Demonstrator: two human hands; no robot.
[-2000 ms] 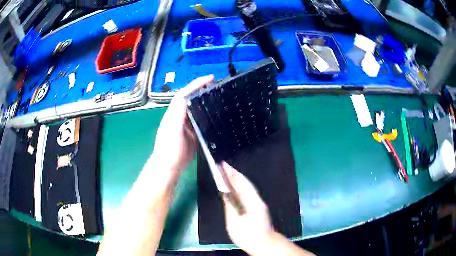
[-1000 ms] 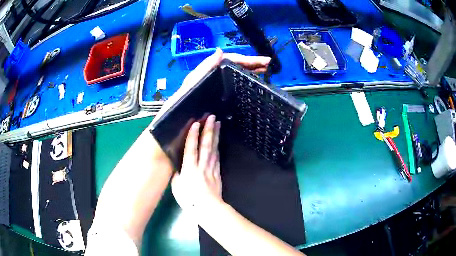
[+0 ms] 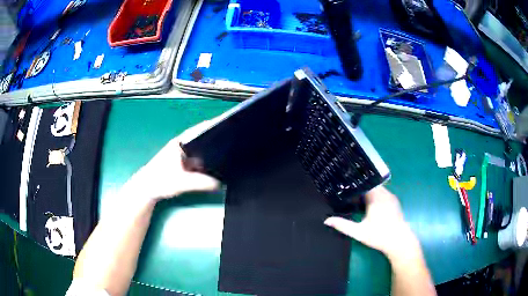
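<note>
A small mini laptop [image 3: 341, 147] is held opened above the black work mat [image 3: 278, 248], standing on edge with its hinge towards the back. Its dark display [image 3: 243, 136] faces inward on the left, and its keyboard half is on the right. My left hand [image 3: 179, 170] holds the outer corner of the display, fingers partly hidden behind it. My right hand [image 3: 379, 222] holds the lower front corner of the keyboard half, thumb apart and fingers partly hidden. A thin black cable [image 3: 405, 91] runs to the laptop's right side.
Fan assemblies with white fans [image 3: 59, 236] lie on a dark mat at left. A red bin [image 3: 139, 23], a blue bin [image 3: 278, 40] and a clear tray [image 3: 404, 60] stand on blue-lined trays at the back. Yellow-and-red tools [image 3: 465, 202] lie at right.
My right hand has moved from the display to the keyboard half. My left hand has moved from behind the hinge to the display's outer corner. The laptop is opened wider, and the view has shifted.
</note>
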